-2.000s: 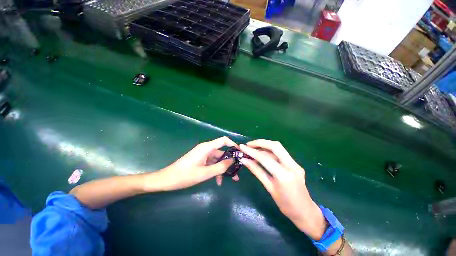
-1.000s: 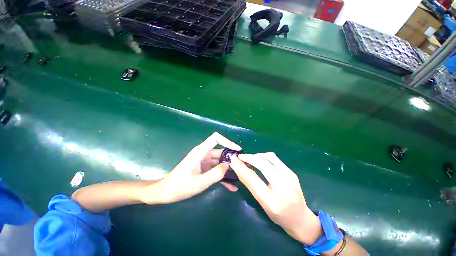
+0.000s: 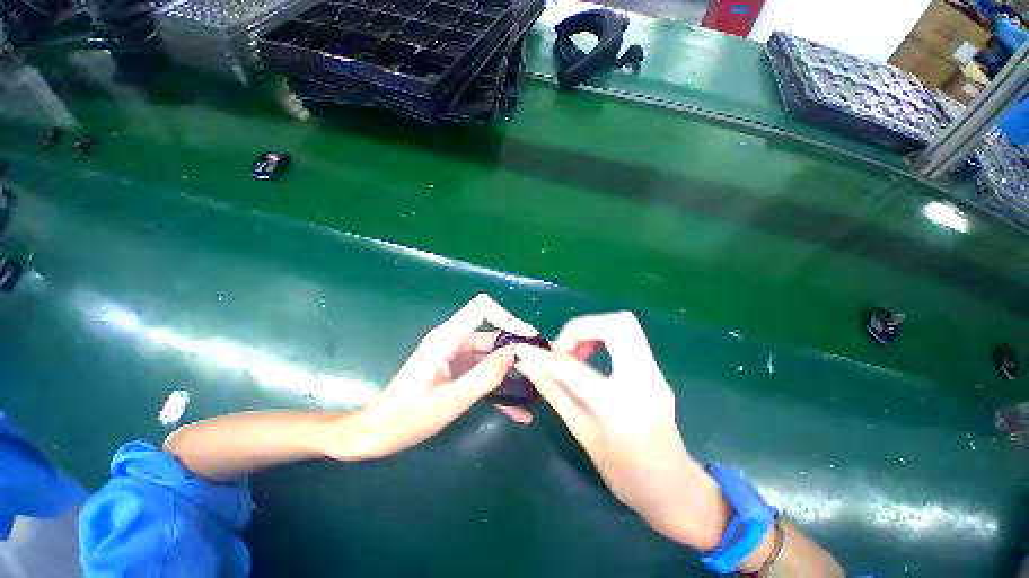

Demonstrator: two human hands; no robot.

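A small black unit (image 3: 516,390) is held above the green work surface, mostly covered by fingers. My left hand (image 3: 434,378) grips it from the left, with fingers behind and below it and the thumb in front. My right hand (image 3: 615,412) has its thumb and a fingertip at the unit's top edge, close to my left thumb. A blue band (image 3: 741,522) is on my right wrist. The inside of the unit is hidden.
Similar black units lie on the green belt (image 3: 632,226) at upper left (image 3: 270,166) and right (image 3: 882,325). Black trays (image 3: 395,51), a black curved strap (image 3: 591,47) and a grey tray (image 3: 852,90) stand beyond. A small whitish piece (image 3: 174,408) lies near my left sleeve.
The right fingers have shifted on the unit, hiding the pale parts seen earlier inside it. The units on the belt have shifted left in the picture, and the trays have moved up with the view.
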